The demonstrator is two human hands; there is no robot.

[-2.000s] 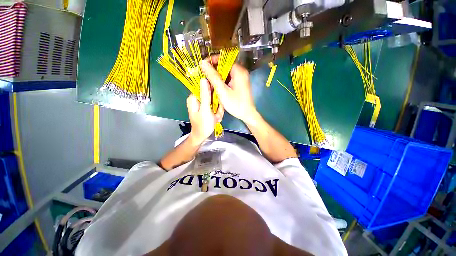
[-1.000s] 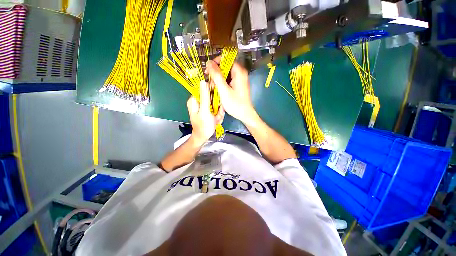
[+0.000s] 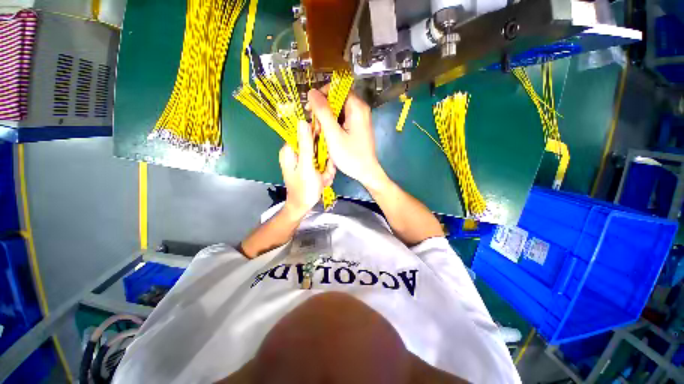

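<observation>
My left hand (image 3: 301, 171) holds a fanned bunch of yellow lead wires (image 3: 271, 112) that spreads up and to the left. My right hand (image 3: 349, 139) is close beside it, around a second part of the bunch (image 3: 341, 86) that points up under the orange-brown guard (image 3: 328, 34). The wires meet in a V between my hands, and their lower ends stick out below my left hand. My right fingertips are close to the small metal parts at the machine front. The exact wire between the fingertips is too small to tell.
A large wire bundle (image 3: 196, 82) lies left on the green bench (image 3: 251, 154). A smaller bundle (image 3: 459, 142) lies right, with loose wires (image 3: 544, 101) farther right. The grey machine head (image 3: 480, 45) overhangs the bench. A blue bin (image 3: 577, 259) stands at the right.
My hands and the bunches keep nearly the same place. My right fingers have shifted slightly at the machine front. The view has moved a little.
</observation>
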